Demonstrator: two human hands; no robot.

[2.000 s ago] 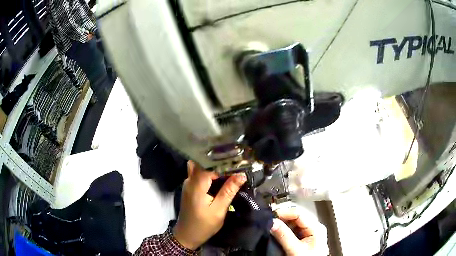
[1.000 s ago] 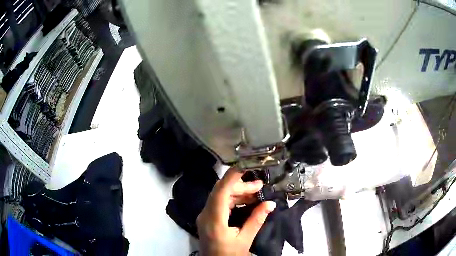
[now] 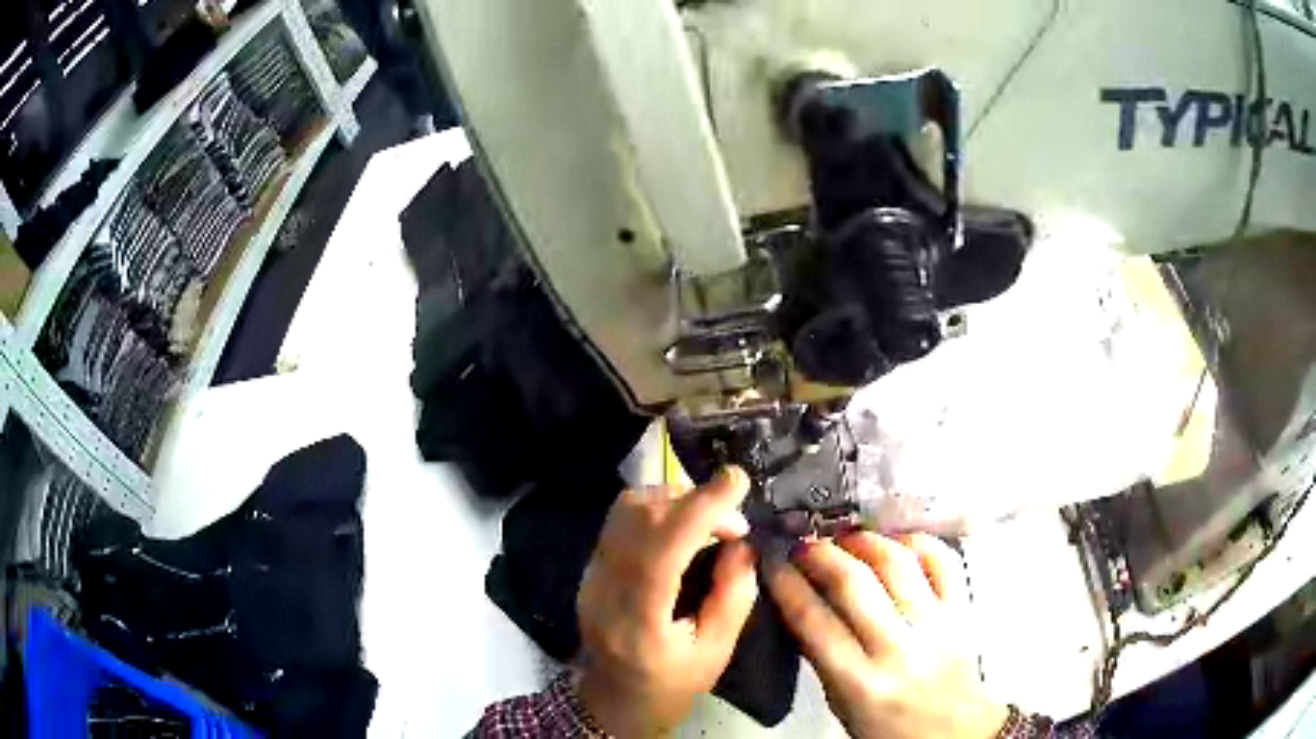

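The black garment piece [image 3: 758, 671] lies under and between my hands at the front of the needle area [image 3: 801, 477]. My left hand [image 3: 657, 606] is left of the needle with thumb and index finger on the cloth, gripping it. My right hand [image 3: 888, 621] lies palm down, its fingertips pressing the cloth just in front of the needle plate. The needle tip is too small to make out. The cream-white sewing machine head [image 3: 577, 188] marked "TYPICAL" stands above, with a black ribbed knob [image 3: 902, 289] on its front.
A black pile of pieces [image 3: 498, 361] lies behind and left of the head. Another pile [image 3: 296, 578] lies at left, by a blue bin [image 3: 108, 686]. Shelves of stacked cloth [image 3: 166, 231] stand far left. A whitish plastic cover [image 3: 1010, 404] is right of the needle.
My right hand, out of sight one second ago, now rests on the cloth at the needle. The person seen standing at upper left two seconds ago is no longer visible there. The view has shifted.
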